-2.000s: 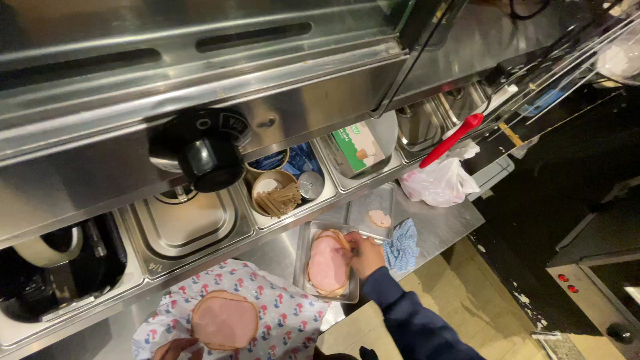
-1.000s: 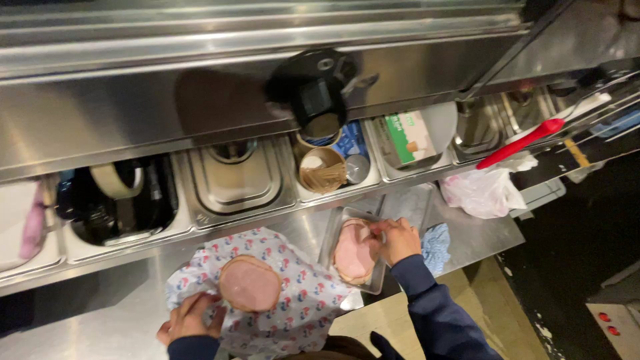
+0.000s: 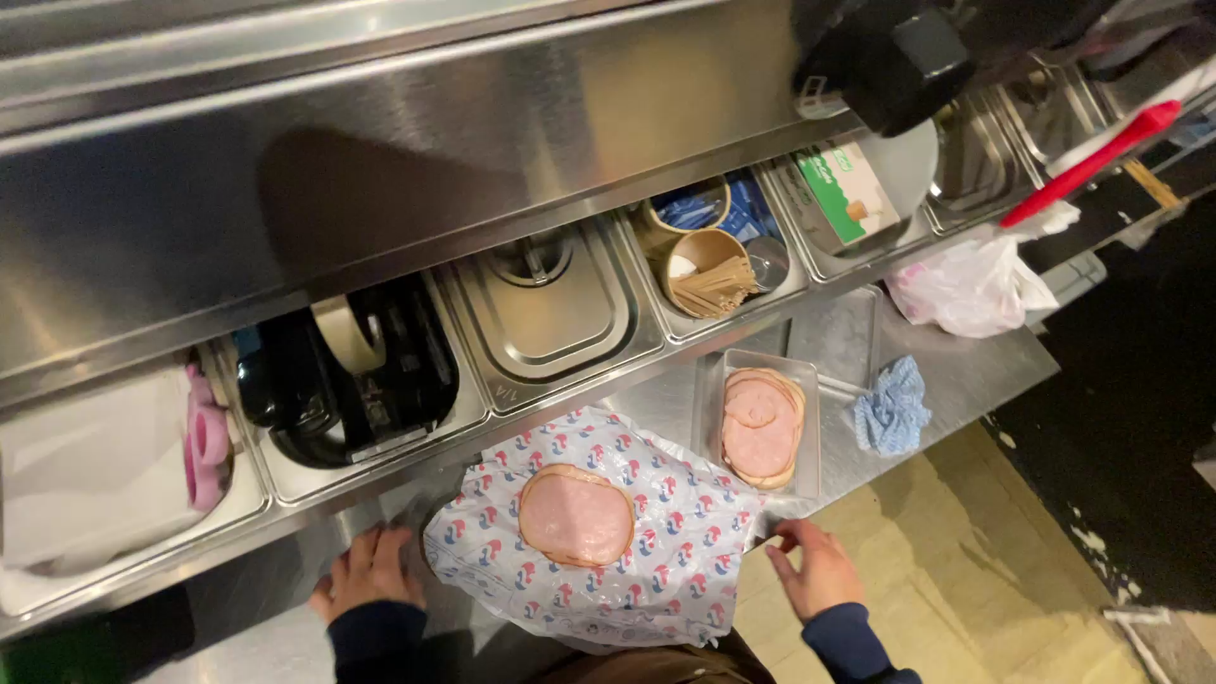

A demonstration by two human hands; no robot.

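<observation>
Slices of ham lie stacked on a sheet of printed wrapping paper spread over the steel counter. To the paper's left, my left hand hovers near or rests on the counter, fingers apart and holding nothing. My right hand is beside the paper's right corner, thumb and fingers apart, with nothing visible in it. Just beyond it stands a clear plastic container with more ham slices inside. A clear lid or tray lies behind that container.
A crumpled blue cloth and a white plastic bag are on the right of the counter. Steel pans run along the back, one with a lid, another with a cup of wooden sticks. A red handle juts out at upper right.
My right hand has left the ham container and moved down toward the paper's right corner. My left hand has come away from the paper's left edge. The view has shifted.
</observation>
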